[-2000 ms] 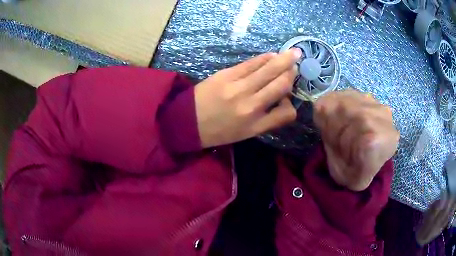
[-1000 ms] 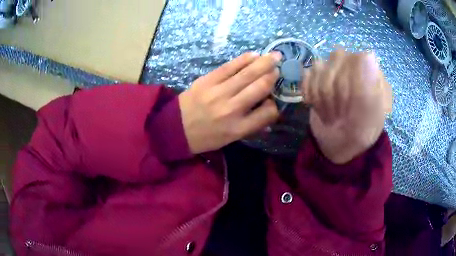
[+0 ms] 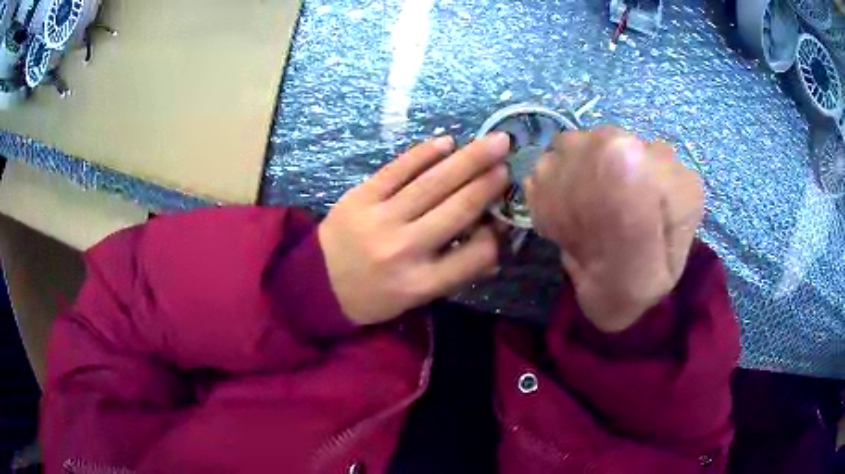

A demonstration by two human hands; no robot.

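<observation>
A round fan head (image 3: 528,159) with a pale ring and grey blades round a plain hub lies on the shiny bench covering in front of me. My left hand (image 3: 422,227) is on its left side, fingertips over the ring and blades, holding it. My right hand (image 3: 616,218) is curled over its right side and hides that part of the ring. Whether the right hand holds a small thing or the ring itself cannot be seen. A short pale stick-like piece (image 3: 587,106) shows just beyond the ring's upper right.
The shiny wrinkled covering (image 3: 500,56) spans the bench. A cardboard sheet (image 3: 185,102) lies at left, with several grilles (image 3: 63,23) at its far corner. More rings and grilles (image 3: 817,74) stand at far right. A small part with a red wire (image 3: 623,26) lies at the top.
The view has shifted, so the grilles at far left now show more. My right hand has moved from below right of the fan head to over its right side. My left hand stays on it.
</observation>
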